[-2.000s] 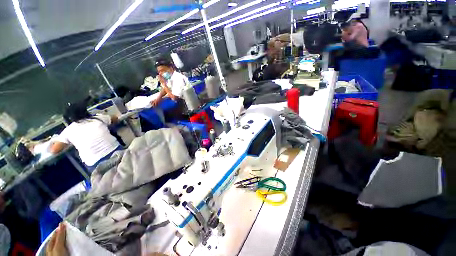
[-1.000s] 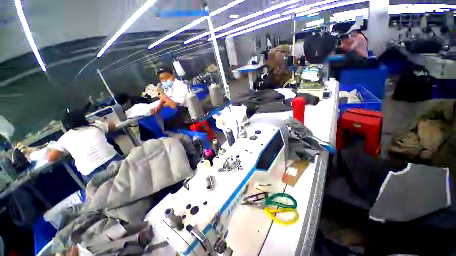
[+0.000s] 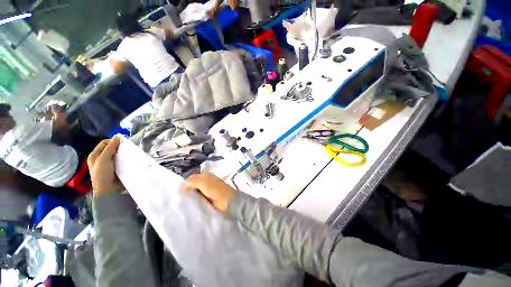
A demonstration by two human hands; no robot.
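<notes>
A large white cut piece (image 3: 190,238) hangs between my hands in front of the machine table. My left hand (image 3: 104,162) holds its upper left corner, fingers curled over the edge. My right hand (image 3: 212,189) lies on its upper right edge, fingers bent against it; the thumb side is partly hidden. The white sewing machine (image 3: 297,106) with a blue stripe stands beyond, its presser foot area (image 3: 260,168) just above and right of my right hand. The lower part of the piece runs out of the picture's bottom edge.
Scissors with green and yellow handles (image 3: 347,149) and a brown card (image 3: 382,115) lie on the table. A grey heap (image 3: 179,148) and a quilted panel (image 3: 210,84) are left of the machine. Red stool (image 3: 490,70) and grey panel (image 3: 487,176) are right. People sit at left.
The view has tilted down and left. Both hands and grey sleeves are now in view, with the white piece raised between them; earlier only part of a hand showed at the lower left.
</notes>
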